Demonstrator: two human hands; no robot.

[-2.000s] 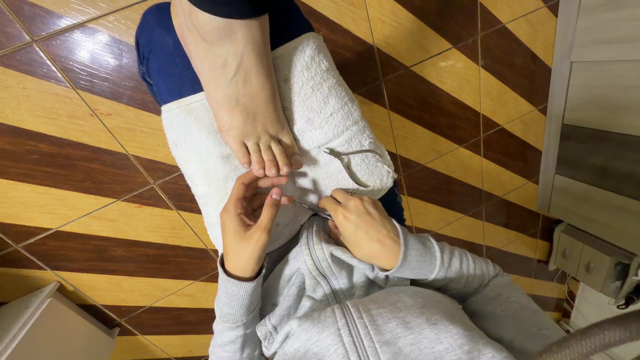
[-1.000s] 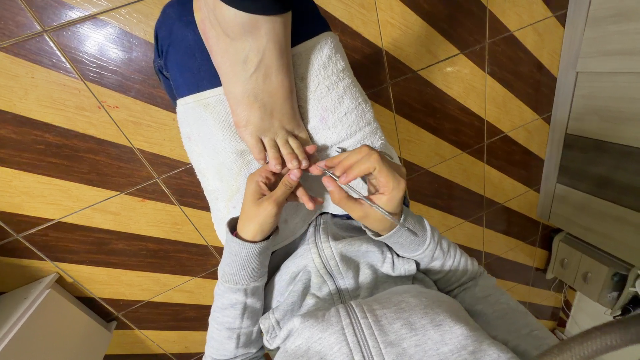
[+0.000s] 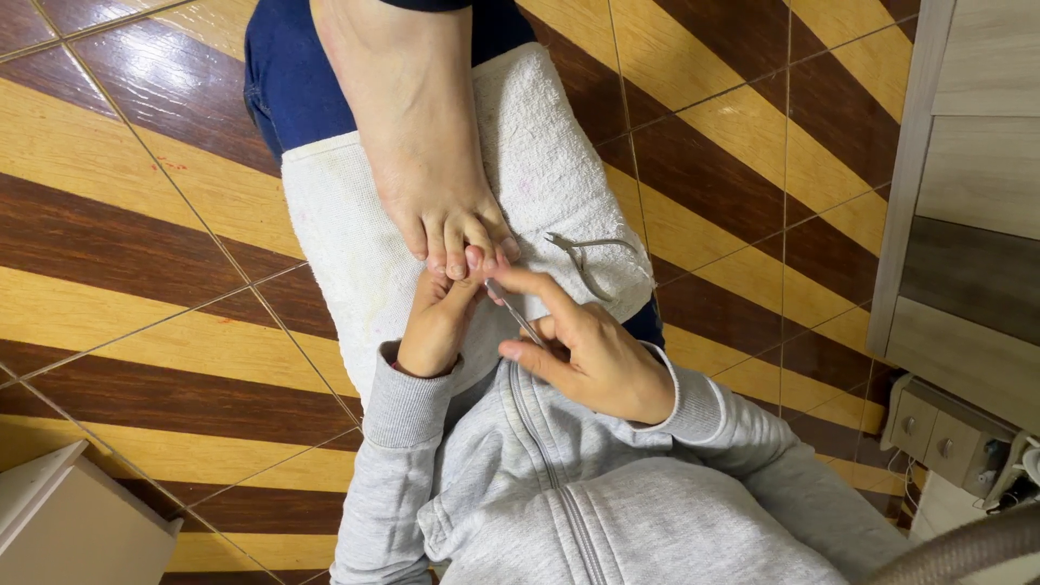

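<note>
Another person's bare foot (image 3: 431,154) rests toes-down on a white towel (image 3: 333,236) spread over my lap. My left hand (image 3: 443,313) grips the toes from below, its thumb and fingers on a middle toe. In my right hand (image 3: 577,341) is a slim metal pedicure tool (image 3: 516,313), its tip at the toes beside my left fingertips; the exact contact is hidden. Metal cuticle nippers (image 3: 581,252) lie on the towel, right of the big toe and just above my right hand, with their handles spread.
Striped floor tiles (image 3: 162,357) surround my lap. A pale cabinet (image 3: 967,244) stands at the right, with a small drawer unit (image 3: 942,431) and cables below it. A light box-like piece of furniture (image 3: 89,512) is at the lower left, a dark hose (image 3: 967,544) at the lower right.
My right hand has turned with the metal tool, whose tip has come in at the toes beside my left fingers. The nippers stay on the towel.
</note>
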